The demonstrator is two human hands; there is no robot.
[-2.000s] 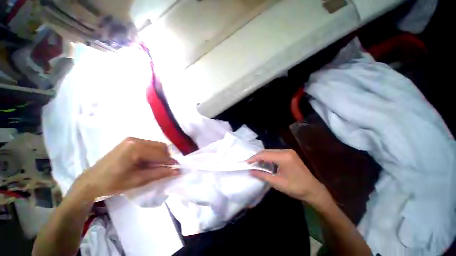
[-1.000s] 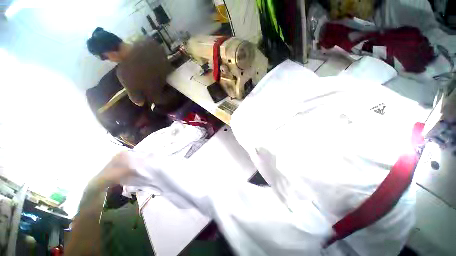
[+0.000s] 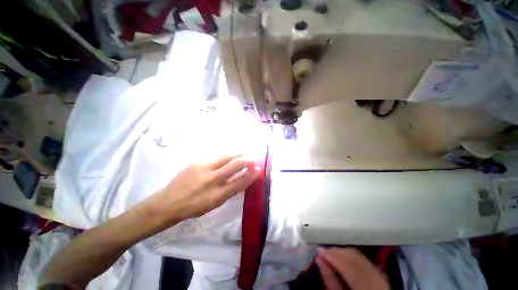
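Observation:
A white garment body lies spread left of the needle, partly washed out by the lamp. A red band with a dark edge runs from the glare under the presser foot down toward the lap. My left hand lies on the white cloth, its fingertips at the band's upper part just below the needle area. My right hand is at the bottom edge, partly cut off, at the white cloth's lower right edge; its fingertips are blurred and whether they pinch cloth is unclear.
The cream sewing machine head spans the upper right. Dark looped handles lie on the bed behind it; more dark handles lie at the right. Red and white pieces are piled behind. White cloth hangs at lower right.
The view has swung back from the left side to the needle. My left hand has moved from the outlying cloth to the band near the needle. My right hand is back in view.

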